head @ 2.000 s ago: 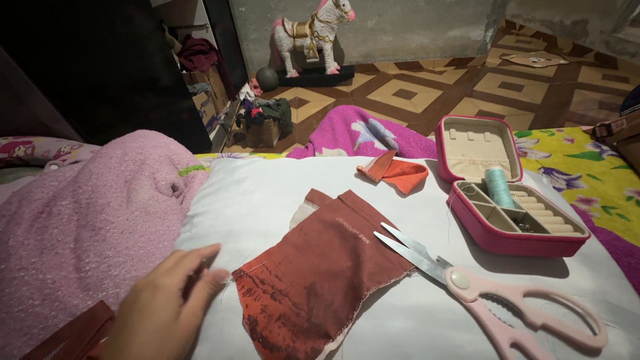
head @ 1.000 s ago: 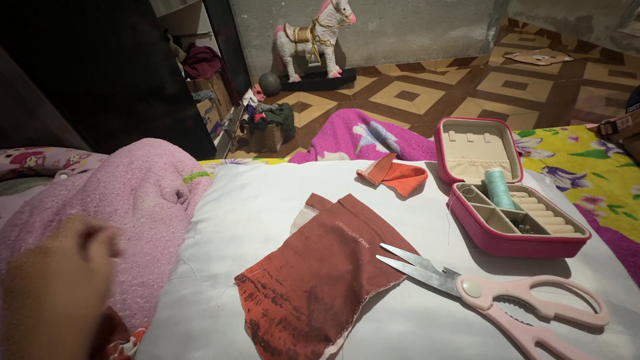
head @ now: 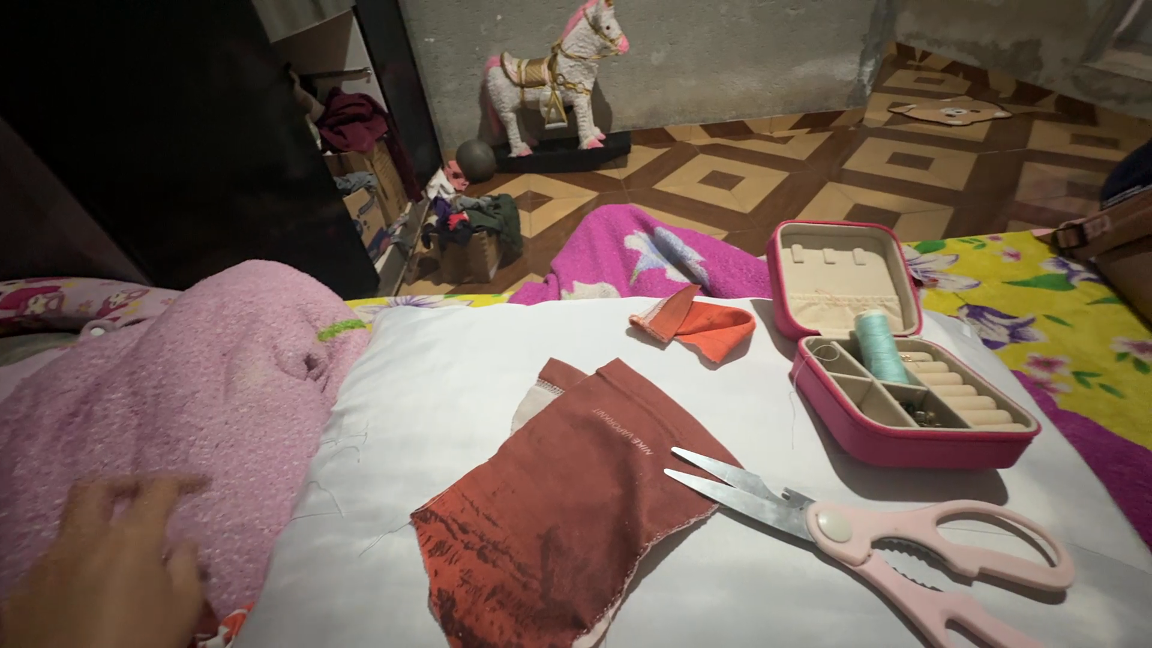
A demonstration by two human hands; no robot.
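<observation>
My left hand, slightly blurred, is over the pink fleece blanket at the lower left, fingers apart, with nothing seen in it. My right hand is out of view. On the white pillow lies a cut piece of reddish-brown fabric, printed with writing. Pink-handled scissors rest with parted blades over its right edge. Behind them is a small orange fabric strip, folded over. An open pink case at the right holds a spool of light teal thread.
Beyond the pillow is a magenta blanket with a flower pattern. A yellow floral cloth and a brown bag are at the right. On the tiled floor stand a toy horse and a box of clothes, near a dark cabinet.
My left hand has moved left from beside the reddish-brown fabric to over the pink blanket. A dark red piece of cloth showing at the lower left two seconds ago is now mostly out of sight.
</observation>
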